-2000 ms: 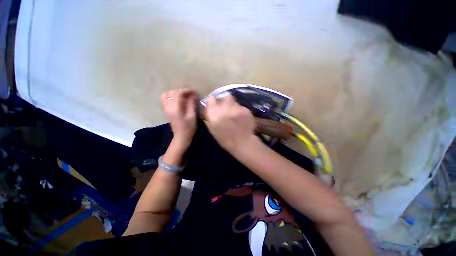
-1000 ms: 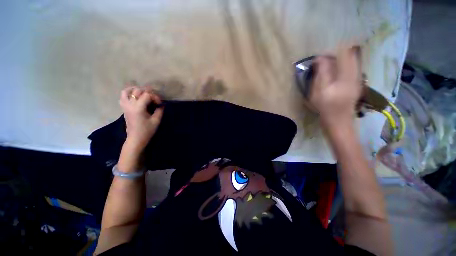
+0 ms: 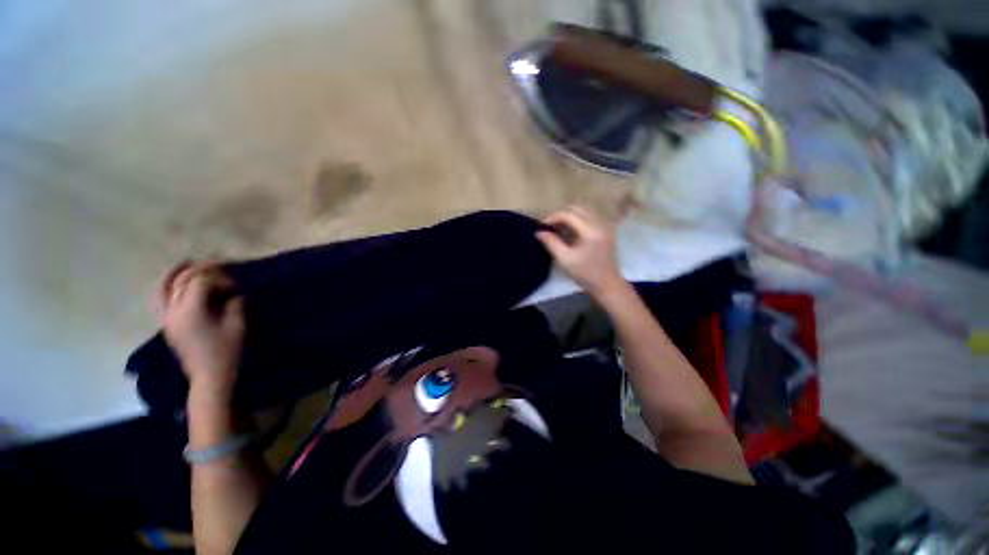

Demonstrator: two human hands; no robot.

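Note:
A black garment (image 3: 369, 282) lies along the near edge of the padded table, in front of my body. My left hand (image 3: 203, 314) grips its top edge at the left end. My right hand (image 3: 583, 252) pinches its edge at the right end. The fingertips of both hands are partly hidden or blurred against the black cloth. The steam iron (image 3: 596, 114) stands apart from the garment, beyond my right hand, with its brown handle (image 3: 629, 67) up and no hand on it.
The padded table (image 3: 293, 130) has white cloth with brown stains. Yellow hoses (image 3: 765, 130) leave the iron and join a pinkish hose (image 3: 846, 284) at the right. A red basket (image 3: 808, 369) stands below the table's right side. Pale bundles (image 3: 916, 141) lie at the far right.
My right hand has let go of the iron and moved to the garment's right end, which it now holds. My left hand still holds the left end. The view has shifted right.

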